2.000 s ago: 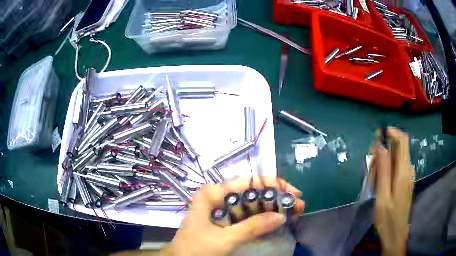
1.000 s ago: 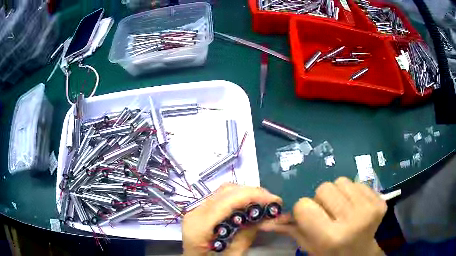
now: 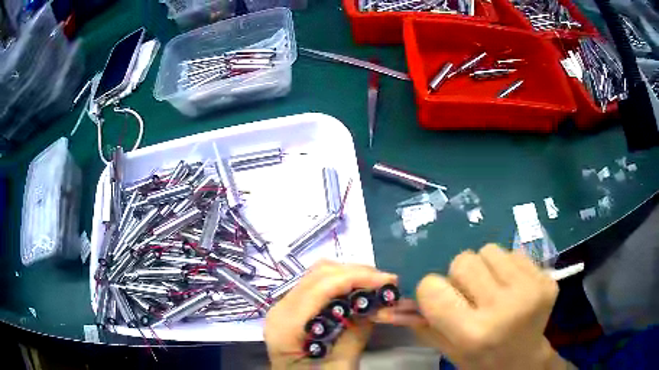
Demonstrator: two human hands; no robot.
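Note:
My left hand (image 3: 314,300), at the bottom centre over the tray's front edge, is shut on several silver cylinders (image 3: 361,302). Their dark round ends with pale centres face up in a curved row. My right hand (image 3: 488,303) is a fist just to the right, closed on a slim tool. The tool's white end (image 3: 567,272) sticks out to the right; its working end is hidden or blurred between the hands. The white tray (image 3: 365,217) holds a heap of silver cylinders (image 3: 173,253) with thin red wires at left and a few loose ones at right.
Red bins (image 3: 491,108) stand at the right rear. An open clear box (image 3: 224,79) of slim parts and a phone (image 3: 121,63) lie behind the tray. A frosted box (image 3: 52,202) is at left. Tweezers (image 3: 373,108), a loose cylinder (image 3: 397,175) and film scraps (image 3: 418,214) lie right of the tray.
My right hand has come in from the far right to beside my left hand and now grips the white-ended tool. The held row of cylinders has tilted. The view has shifted slightly.

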